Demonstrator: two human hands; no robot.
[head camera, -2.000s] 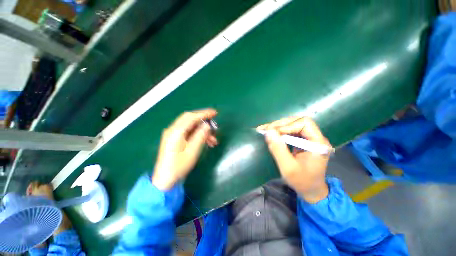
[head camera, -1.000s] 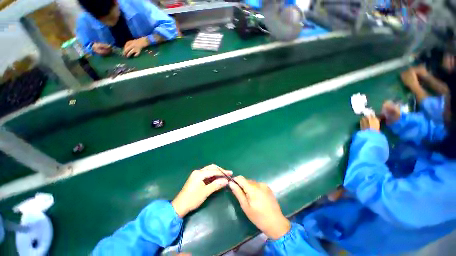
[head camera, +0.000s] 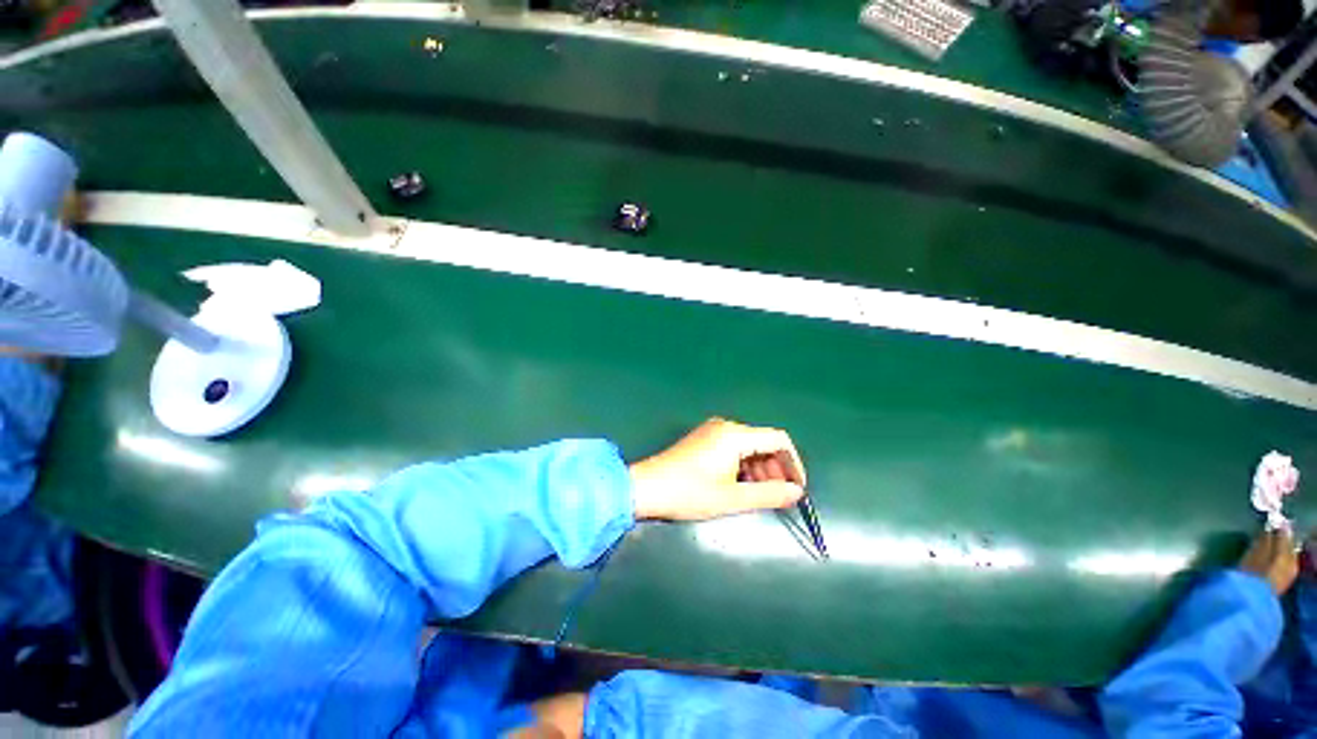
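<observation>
My left hand is above the green bench top, in the middle of the view. Its thumb and fingers are closed on the tweezers, whose pointed tips face down and to the right. The inside of the curled fingers is in shadow, and I cannot tell if anything else is held there. My right hand is at the bottom edge, low in front of my body, partly cut off; what it holds cannot be told. A thin blue cord hangs from my left wrist.
Two small black units lie on the green belt beyond the white rail. A slanted post stands at upper left. A fan base with white cloth is at left. Another worker's hand is at far right, by crumpled tissue.
My hands were together in the middle; now they are apart. The right hand has dropped to the bottom edge, and the tweezers show in my left hand. The view has turned.
</observation>
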